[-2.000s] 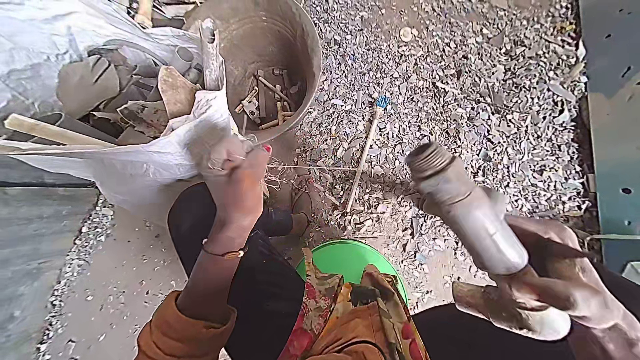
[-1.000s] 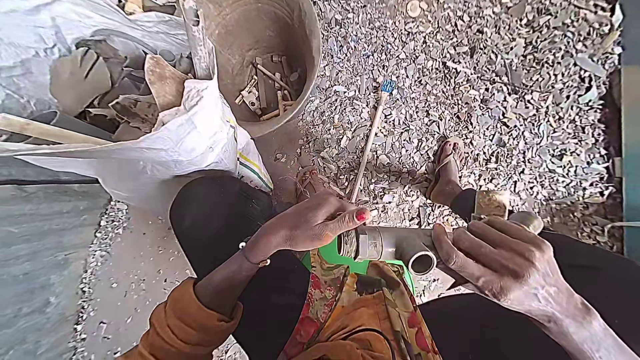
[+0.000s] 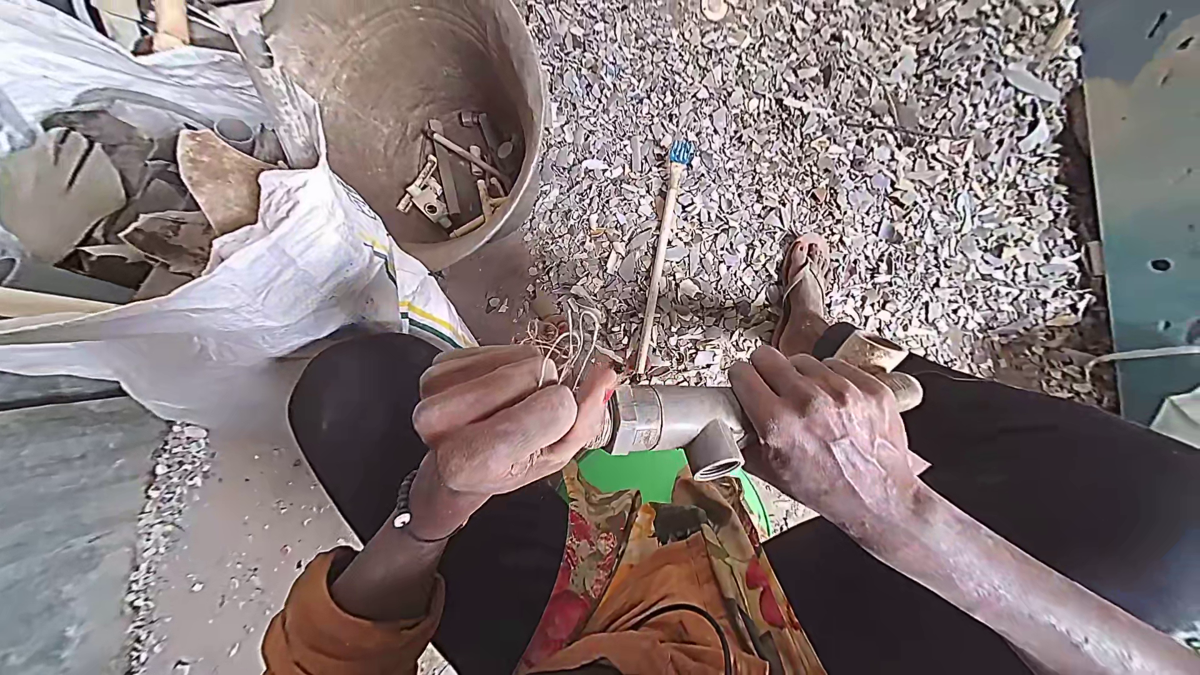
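Observation:
A grey plastic pipe assembly [image 3: 689, 415] with a side branch lies across my lap, its threaded end to the left. My right hand [image 3: 825, 431] is closed over its right part, where a beige open pipe end and a rounded grey end stick out. At the threaded end, my left hand [image 3: 506, 417] is clenched on a tangle of pale fibres [image 3: 567, 347], which shows above the fingers. The left fingertips are close to the thread or touch it; exact contact is hidden. A green plastic surface [image 3: 637, 473] shows below the pipe.
A large round tub [image 3: 520, 202] holds several pipe fittings [image 3: 455, 183]. Beside it a white woven sack [image 3: 309, 253] holds broken pieces [image 3: 220, 183]. A stick with a blue tip [image 3: 661, 253] lies on plastic chips [image 3: 900, 169]. At right stands a blue-green panel [image 3: 1144, 206].
The pipe assembly has come from a raised, tilted position at the right down across my lap. My left hand has moved from beside the sack to its threaded end and has since closed into a fist.

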